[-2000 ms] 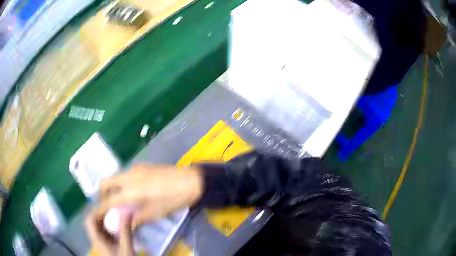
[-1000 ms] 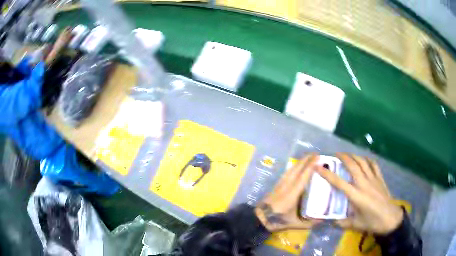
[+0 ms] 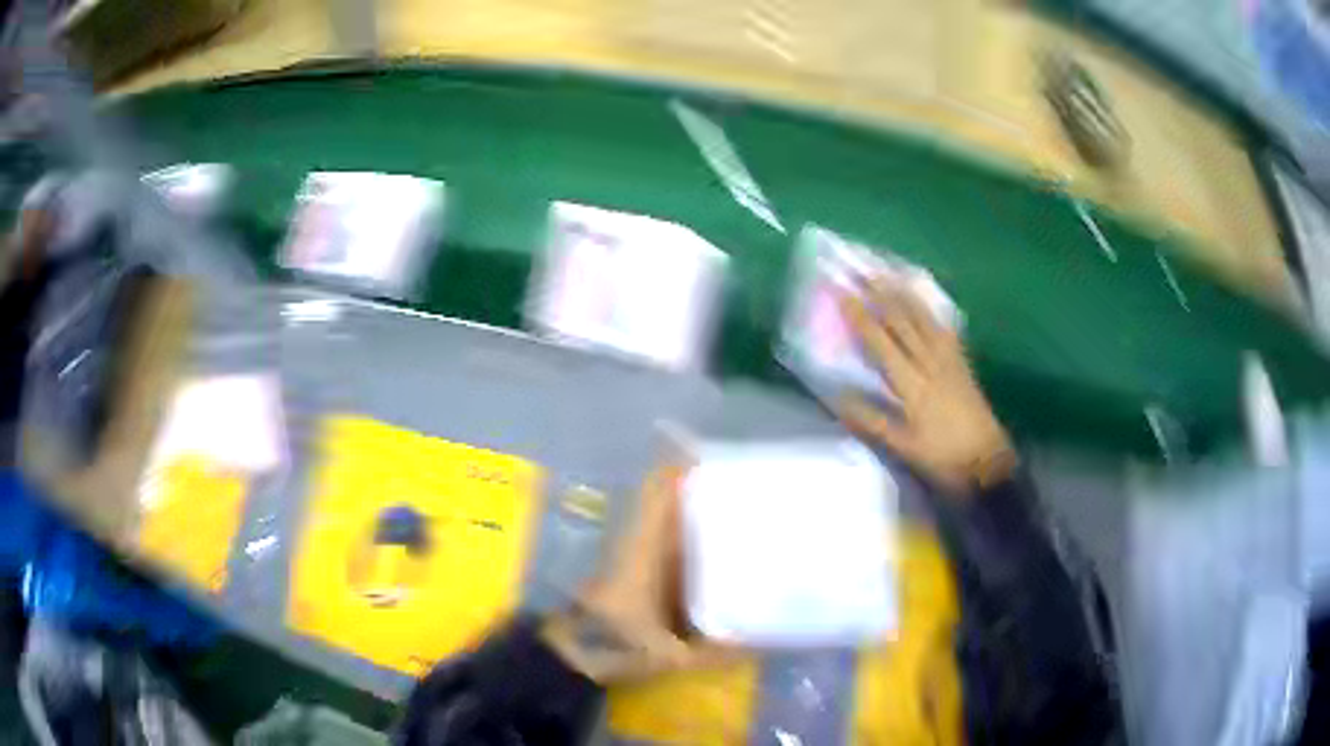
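Note:
An all-white inner tray [image 3: 792, 542] is at the bench in front of me, blurred. My left hand [image 3: 638, 568] holds it by its left side. My right hand [image 3: 926, 382] reaches over the belt's near edge, with its fingers on a filled tray [image 3: 820, 324] that shows pink inside. The fingers are spread and partly cover that tray; whether they grip it is blurred.
More filled trays, one [image 3: 627, 284] and another [image 3: 362, 230], sit on the green belt [image 3: 496, 139] to the left. White tray stacks [image 3: 1218, 583] stand at the right. A white strip [image 3: 726, 163] lies on the belt. A person's blue sleeve [image 3: 102, 583] shows at left.
Both hands were around a tray with pink pieces on the bench. My left hand now holds a white tray, and my right hand is at a filled tray on the belt. The view has shifted.

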